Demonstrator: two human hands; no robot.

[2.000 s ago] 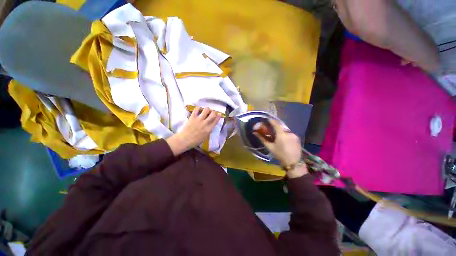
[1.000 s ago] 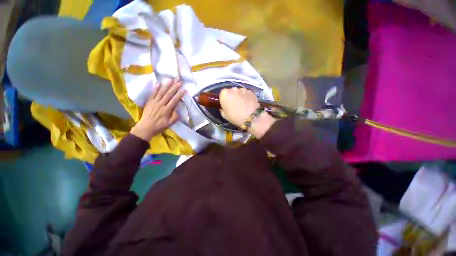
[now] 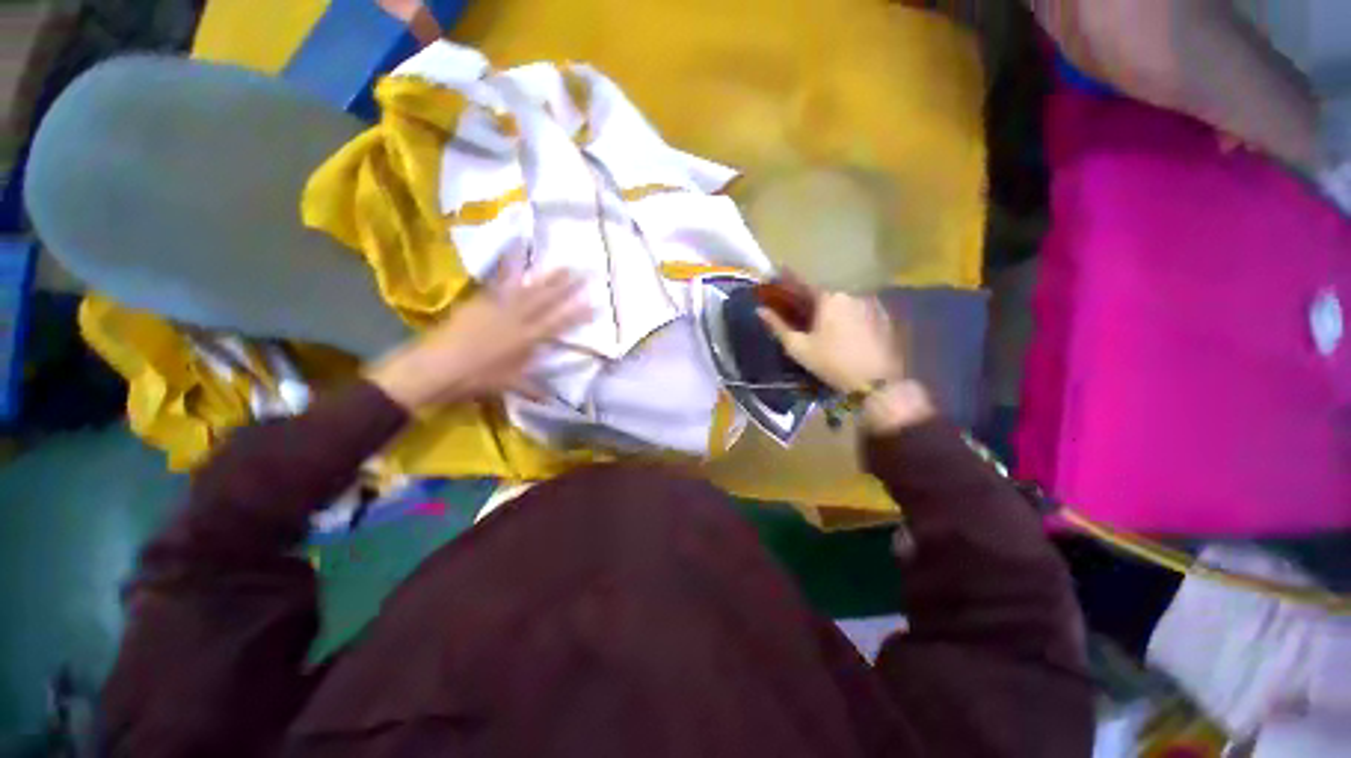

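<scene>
A garment piece (image 3: 645, 282), white on the wrong side with narrow yellow strips and mustard-yellow folds at its left, lies over the grey padded board. My left hand (image 3: 511, 333), slightly blurred, lies on the white cloth with its fingers spread. My right hand (image 3: 845, 344) grips the red-brown handle of the steam iron (image 3: 753, 356). The iron is at the garment's right edge, its pointed tip towards me. Whether its soleplate touches the cloth cannot be told.
The grey board (image 3: 193, 200) reaches left. A yellow table cover (image 3: 904, 133) lies behind, a dark grey-blue iron rest (image 3: 948, 348) at its right corner. A magenta cover (image 3: 1185, 326) is at right, with a person's arm (image 3: 1200, 67) above it. Hose (image 3: 1141, 545) trails right.
Since one second ago the iron has moved right to the garment's edge and turned its tip towards me. My left hand has moved slightly right over the cloth. A person's arm shows again at upper right.
</scene>
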